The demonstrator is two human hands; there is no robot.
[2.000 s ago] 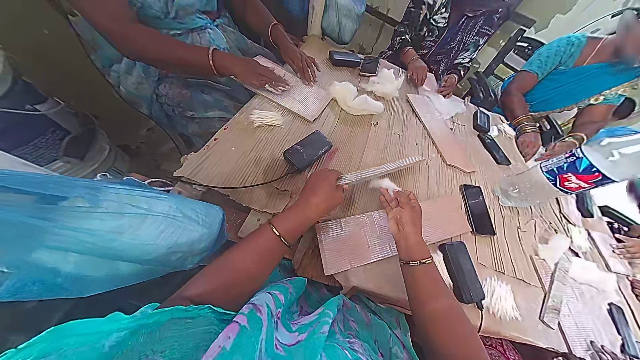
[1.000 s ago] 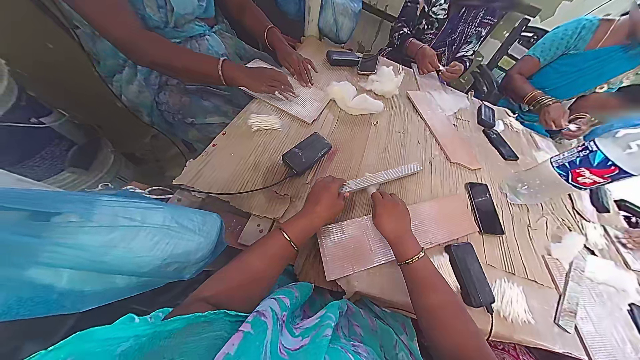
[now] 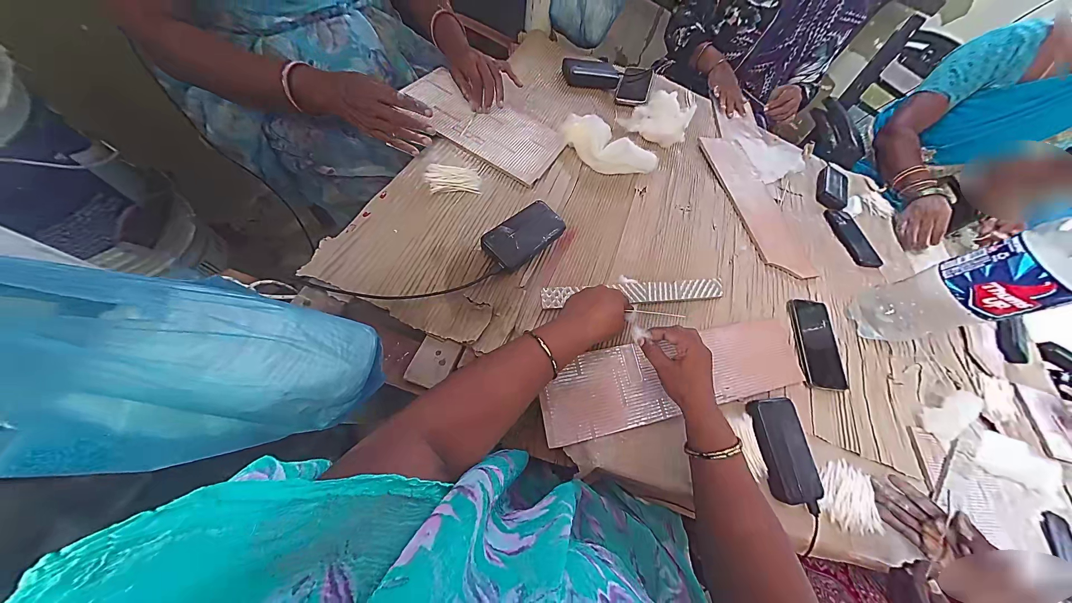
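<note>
My left hand (image 3: 596, 311) is closed on a thin pale stick that points right, beside a patterned metallic strip (image 3: 678, 291) lying on the corrugated cardboard. Just right of it, my right hand (image 3: 680, 356) pinches a small tuft of white cotton (image 3: 639, 327) between thumb and fingers, close to the stick. Under my right hand lies a ribbed pinkish board (image 3: 754, 360). A bundle of white cotton wicks (image 3: 848, 496) rests to the right, near a black box with a cable (image 3: 785, 448).
Black phone (image 3: 816, 343) beside the board; another black corded box (image 3: 523, 234) further left. A plastic bottle (image 3: 913, 301) leans in at right. Cotton wool (image 3: 607, 149) and wicks (image 3: 452, 178) lie farther back. Other people's hands work around the table; blue plastic (image 3: 167, 368) bulges at left.
The strip that was at my left hand's fingers now lies on the cardboard beyond my hands. A thin stick shows at my left hand. At lower right, another person's hand has come into view.
</note>
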